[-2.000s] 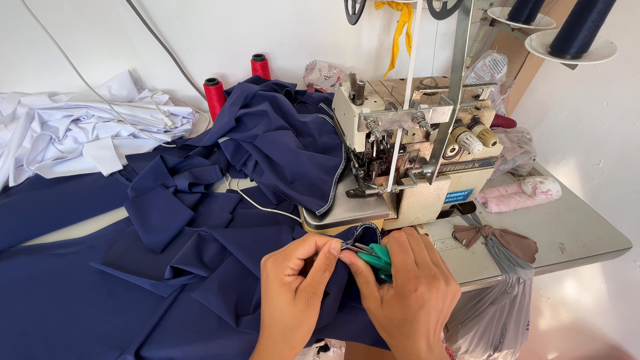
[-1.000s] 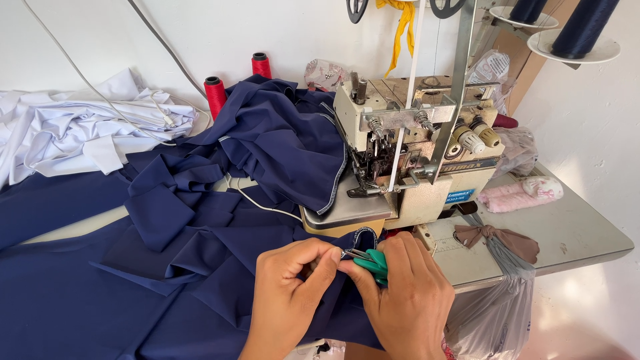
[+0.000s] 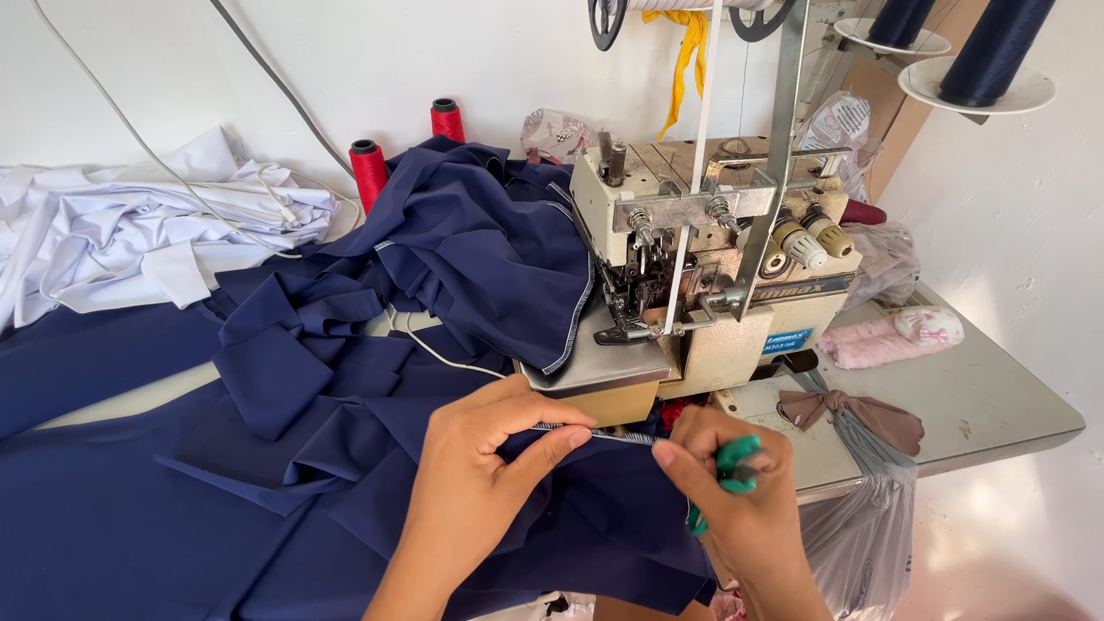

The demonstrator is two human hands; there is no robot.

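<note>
My left hand (image 3: 487, 470) pinches the overlocked edge of a navy blue fabric piece (image 3: 595, 517) between thumb and forefinger. To its right, my right hand (image 3: 737, 500) pinches the same edge, so a short stretch of white-stitched seam (image 3: 625, 435) spans the two hands. Green-handled thread snips (image 3: 737, 461) rest within the right hand's fingers; their blades are hidden. Just beyond the hands stands an overlock sewing machine (image 3: 716, 250) with a white tape running down to its presser foot. More navy fabric (image 3: 474, 241) with stitched edges lies against the machine's left side.
White fabric (image 3: 129, 224) is heaped at the left. Two red thread cones (image 3: 369, 175) stand behind the navy pile. A pink fuzzy roll (image 3: 893, 336) lies on the machine table (image 3: 975, 388), and a grey plastic bag (image 3: 871, 517) hangs from its front edge. Navy thread cones (image 3: 996, 52) stand upper right.
My hands have moved apart along the seam, which was bunched in a loop between them. The green snips, earlier at the fabric edge beside my left fingertips, have moved back into my right hand.
</note>
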